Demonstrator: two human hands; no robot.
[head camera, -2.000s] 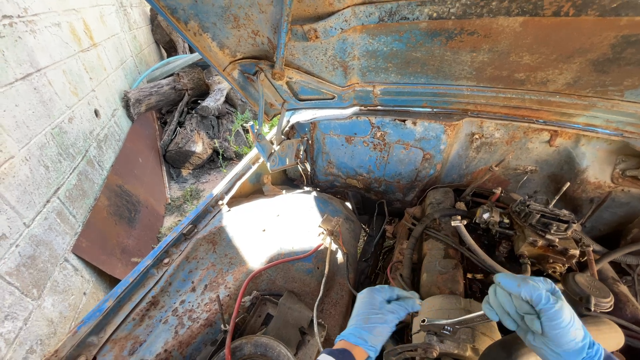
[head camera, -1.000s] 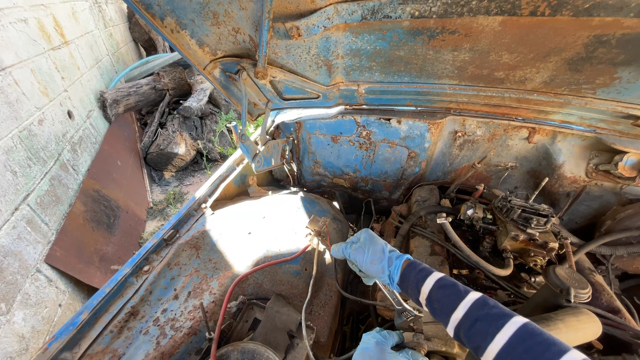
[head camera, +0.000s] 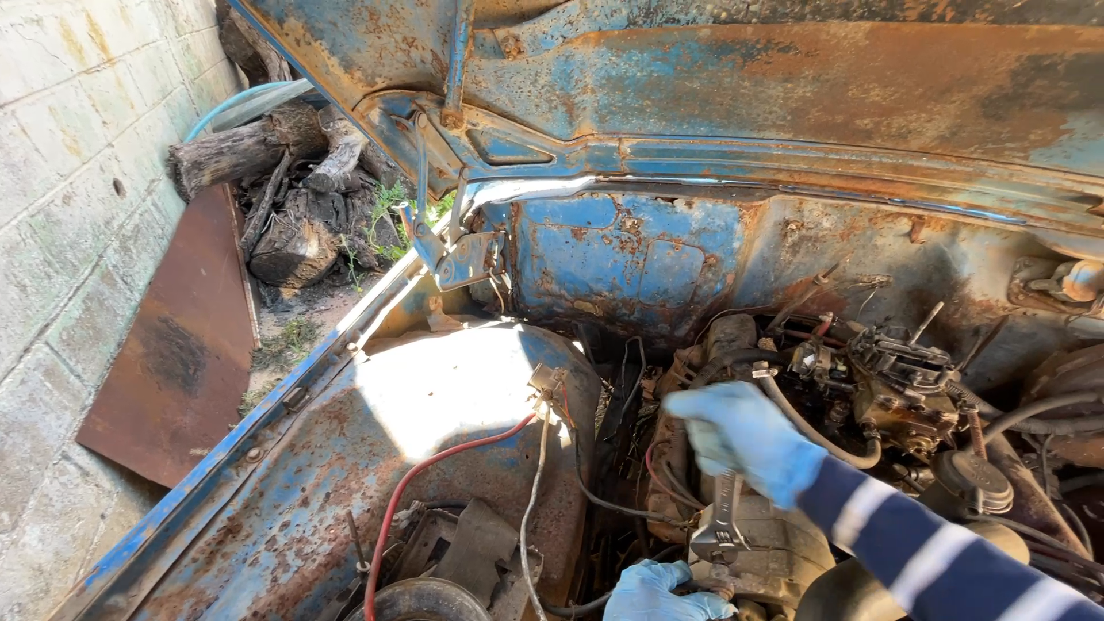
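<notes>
My right hand (head camera: 742, 435), in a light blue glove and a striped sleeve, is closed around the handle of an adjustable wrench (head camera: 723, 526). The wrench points down, its jaw over a grey-brown metal housing (head camera: 776, 552) on the engine. Below the jaw, at the bottom edge, is my left hand (head camera: 660, 593), also gloved in blue, with its fingers by a small fitting; whether they grip it cannot be seen. A carburetor (head camera: 906, 388) sits to the right, with a rubber hose (head camera: 811, 423) curving beside it.
A rusty raised hood (head camera: 776, 95) spans the top. The blue, rusted inner fender (head camera: 302, 492) lies left, with a red cable (head camera: 414, 474) and a connector (head camera: 548, 379) on it. Beyond stand a rusty metal sheet (head camera: 172, 345), logs (head camera: 250, 147) and a block wall (head camera: 78, 172).
My right hand has moved right, from near the cable connector to above the engine housing, still with the wrench. Two seconds ago the wrench lay between both hands.
</notes>
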